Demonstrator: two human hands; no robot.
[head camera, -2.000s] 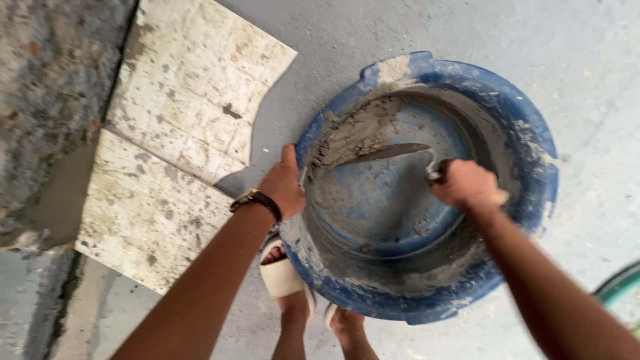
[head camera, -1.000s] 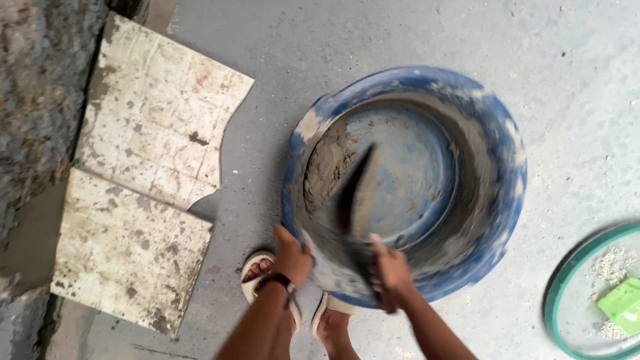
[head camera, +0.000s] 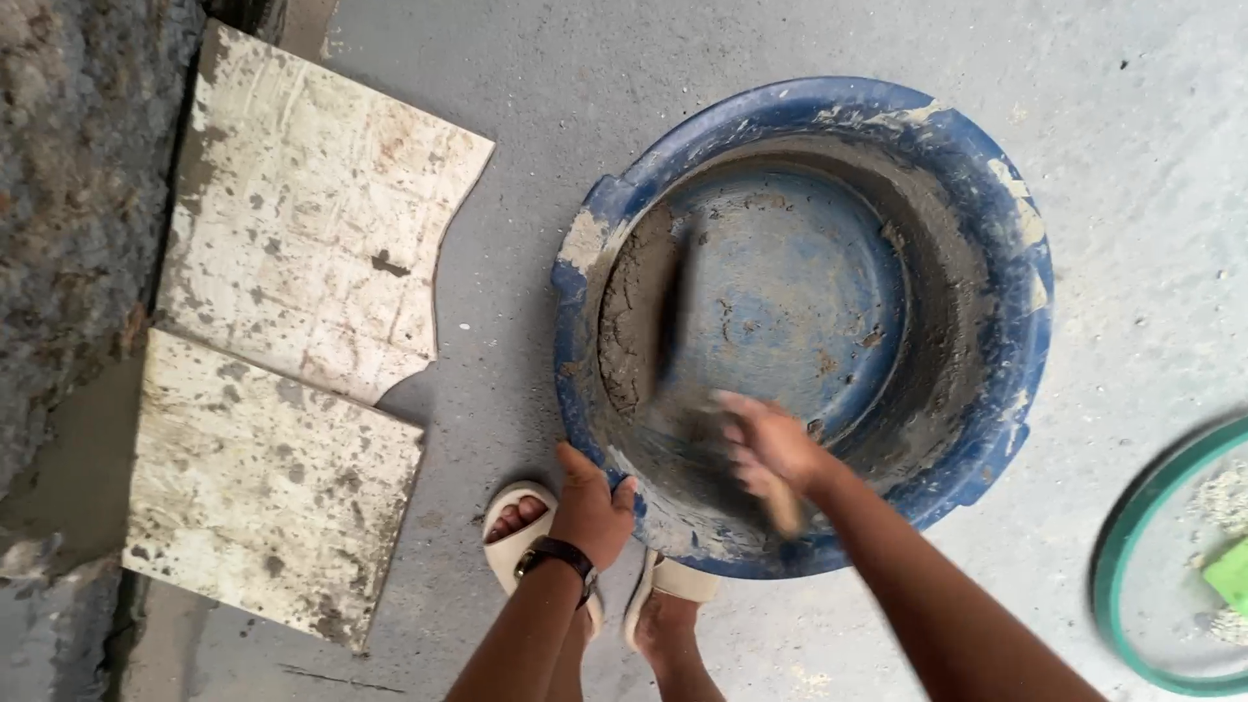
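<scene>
My left hand (head camera: 593, 502) grips the rim of a round blue plastic basin (head camera: 1029, 292) at its lower left. Inside the basin, my right hand (head camera: 770, 448) is closed round the wooden handle of a trowel (head camera: 680, 302). The trowel's blade is blurred and stands edge-on beside a heap of wet grey mortar (head camera: 629, 322) along the basin's left inner wall. Smears of mortar coat the inner walls and the rim, and the blue bottom shows through in the middle.
Two mortar-stained white tile pieces (head camera: 322, 214) (head camera: 273, 487) lie on the grey floor (head camera: 507, 244) at left, beside a rough wall (head camera: 88, 175). A green-rimmed round sieve (head camera: 1116, 565) with a light green object (head camera: 1230, 573) is at lower right. My sandalled feet (head camera: 517, 526) are below the basin.
Two seconds ago the trowel blade lay across the basin toward the left; now it points up the view beside the mortar. My right hand has moved left and down within the basin. My left hand remains at the rim.
</scene>
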